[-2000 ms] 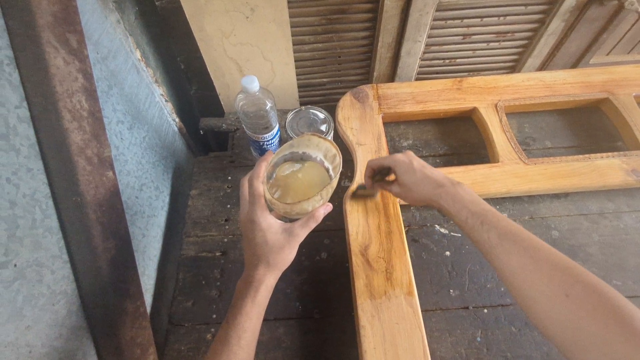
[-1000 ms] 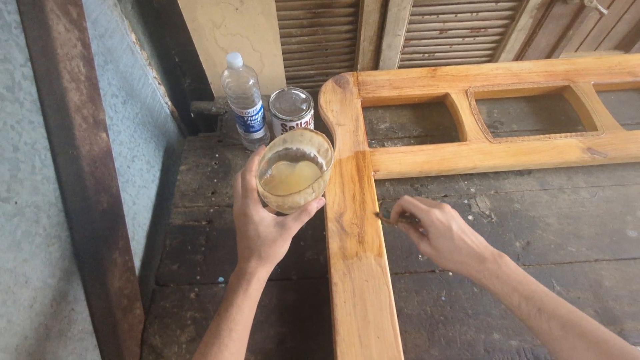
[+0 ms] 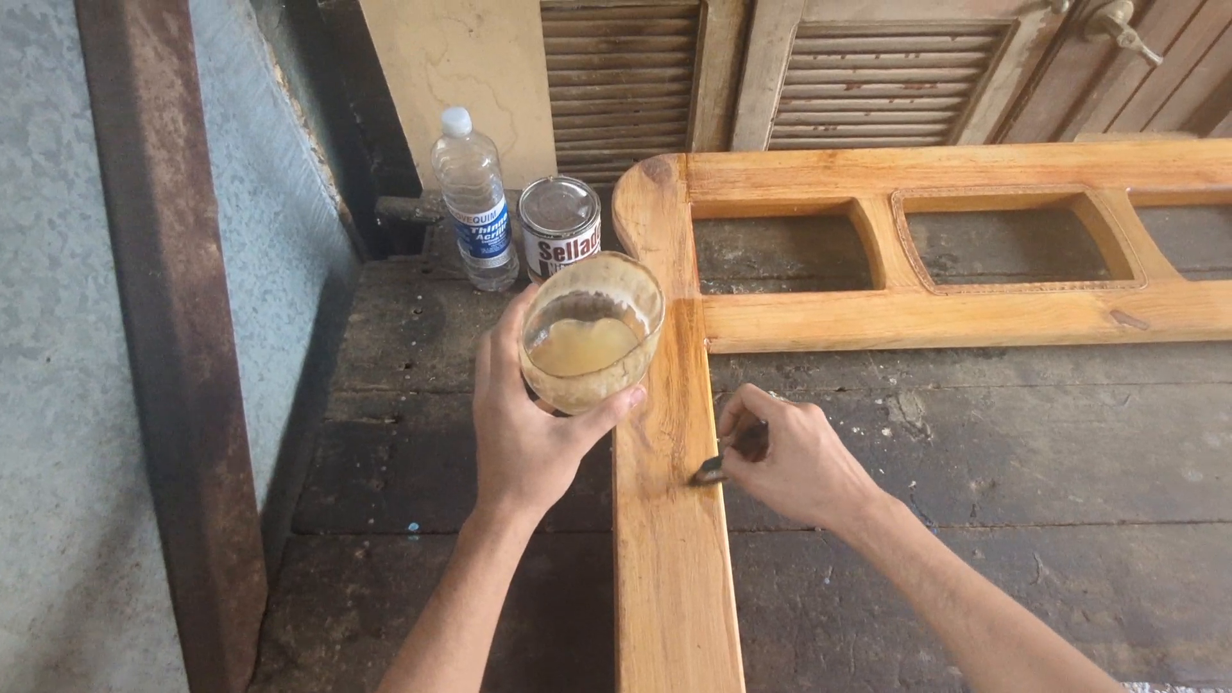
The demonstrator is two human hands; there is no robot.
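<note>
My left hand (image 3: 529,423) holds a cloudy, stained cup (image 3: 592,332) of yellowish liquid, tilted so its inside shows. The cup is above the left edge of a varnished wooden frame (image 3: 674,577). In my right hand (image 3: 794,457) is a small dark brush (image 3: 710,471), mostly hidden by the fingers, its tip on the face of the frame's long near member. The wood looks darker and wetter above the brush, paler below it. Behind the cup are a metal can of sealer (image 3: 559,226) with its lid on and a clear plastic bottle of thinner (image 3: 476,202).
The frame lies on a dark plank table (image 3: 962,597), its slotted rail running off to the right. Along the left stands a galvanized metal sheet (image 3: 77,385) with a rusty brown metal bar (image 3: 188,366). Louvered wooden shutters (image 3: 885,87) and a panel (image 3: 462,87) stand at the back.
My right hand with the brush has moved down along the frame's long member, from near its upper corner. My left hand still holds the cup beside it. The view has shifted somewhat.
</note>
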